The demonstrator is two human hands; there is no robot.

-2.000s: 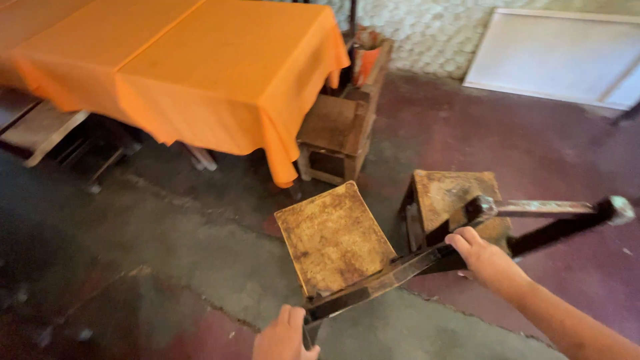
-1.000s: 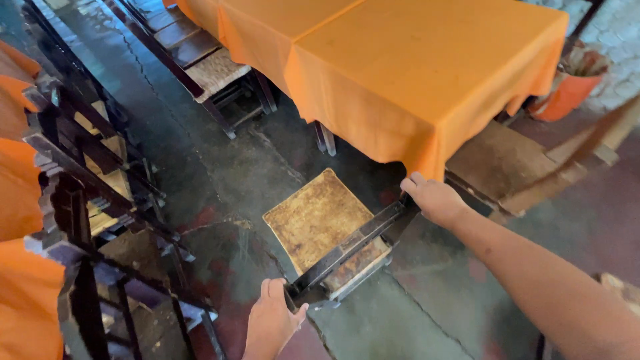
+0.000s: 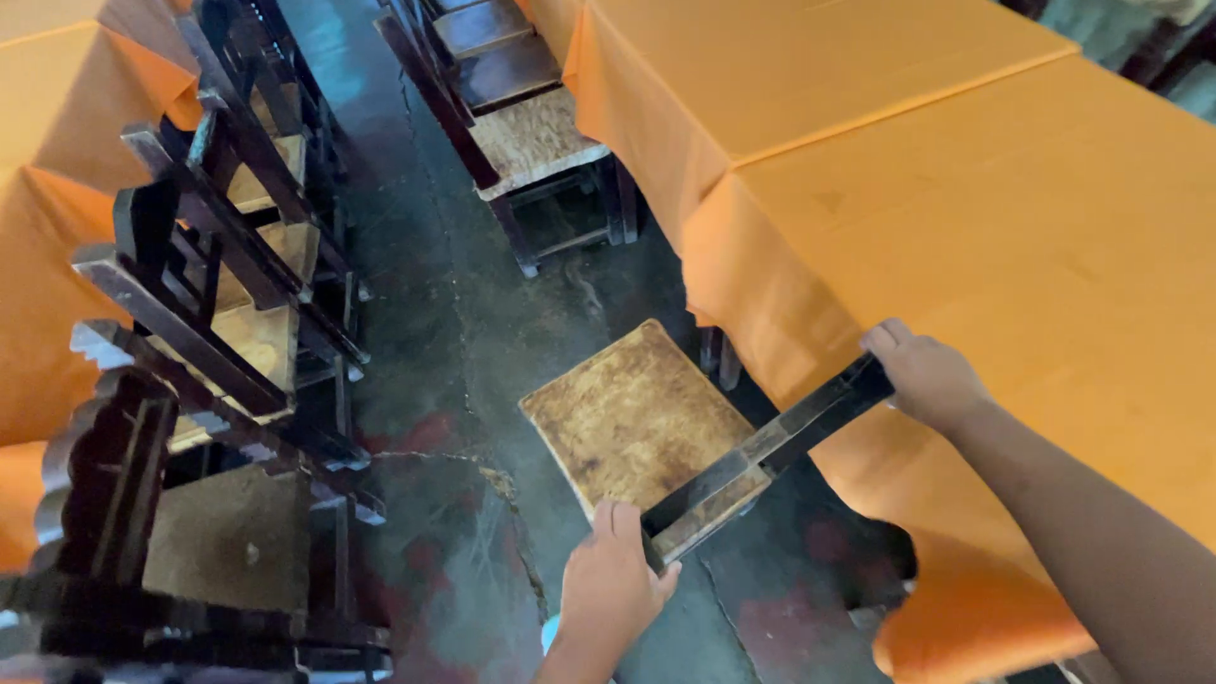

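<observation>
A dark wooden chair with a mottled tan seat (image 3: 636,418) is held by its backrest, just left of the table draped in an orange tablecloth (image 3: 969,228). My left hand (image 3: 617,579) grips the near end of the chair's top rail (image 3: 769,451). The far end of that rail is in my right hand (image 3: 926,375), beside the hanging cloth. The chair's legs are mostly hidden under the seat, so whether they touch the floor cannot be told.
Several dark wooden chairs (image 3: 256,351) line a second orange-covered table (image 3: 47,237) at the left. Another chair with a mottled seat (image 3: 537,138) stands beyond, against the right table. The cracked concrete floor (image 3: 427,313) runs between the rows.
The held chair has come away from the wooden stool-like seat beside it two seconds ago and is now alongside the orange-covered table. Both hands have kept hold. The view has swung left.
</observation>
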